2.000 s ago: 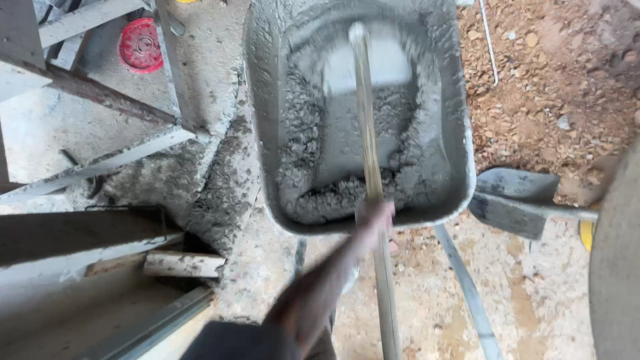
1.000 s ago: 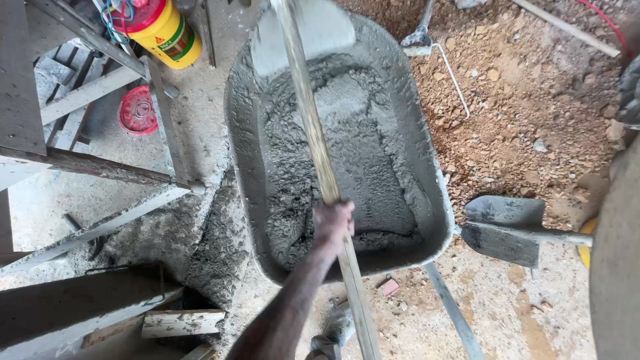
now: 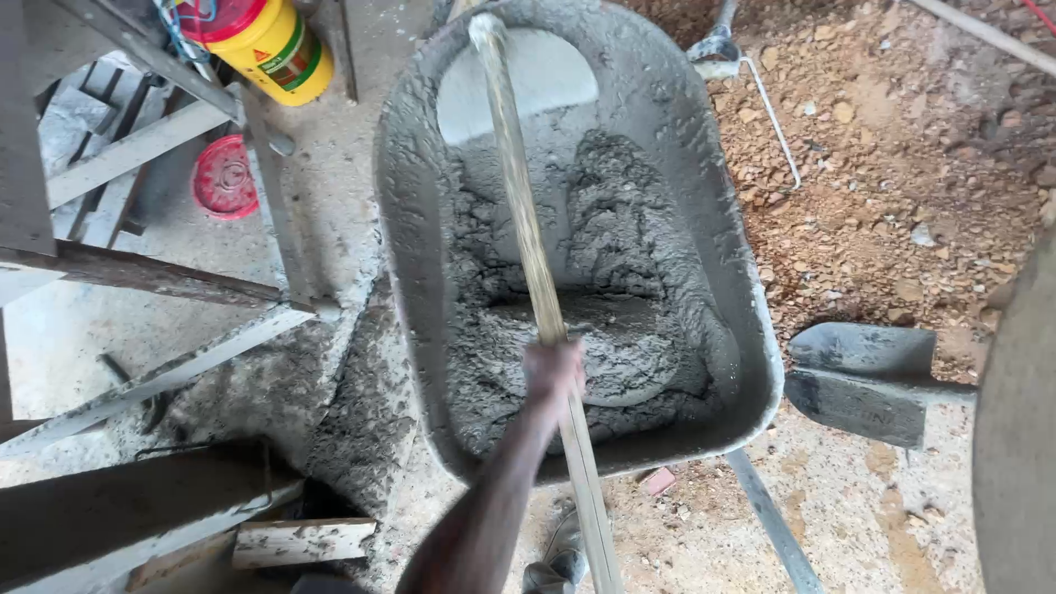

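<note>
My left hand [image 3: 554,367] is closed around the wooden handle [image 3: 528,219] of a hoe, over the near half of a grey wheelbarrow tray [image 3: 763,346]. The hoe's pale, rounded blade [image 3: 516,82] rests at the far end of the tray, coated in wet mix. Wet grey mortar or concrete [image 3: 615,206] covers the tray's bottom, with a smooth trough along its middle and a heaped lump [image 3: 602,338] just beyond my hand. Below my hand the handle runs out of the bottom edge of view. My right hand is out of view.
Right of the tray lie a mortar-stained shovel [image 3: 862,384] and reddish rubble [image 3: 899,190]. A yellow bucket [image 3: 289,58], a red lid [image 3: 225,177] and a metal-and-wood frame [image 3: 157,153] stand or lie at left. A boot [image 3: 565,549] shows below the tray, beside a wheelbarrow leg [image 3: 771,520].
From two seconds ago, my left hand and the hoe have shifted left relative to the tray. The mix has changed shape, with a raised lump now in the near half. The view has moved too.
</note>
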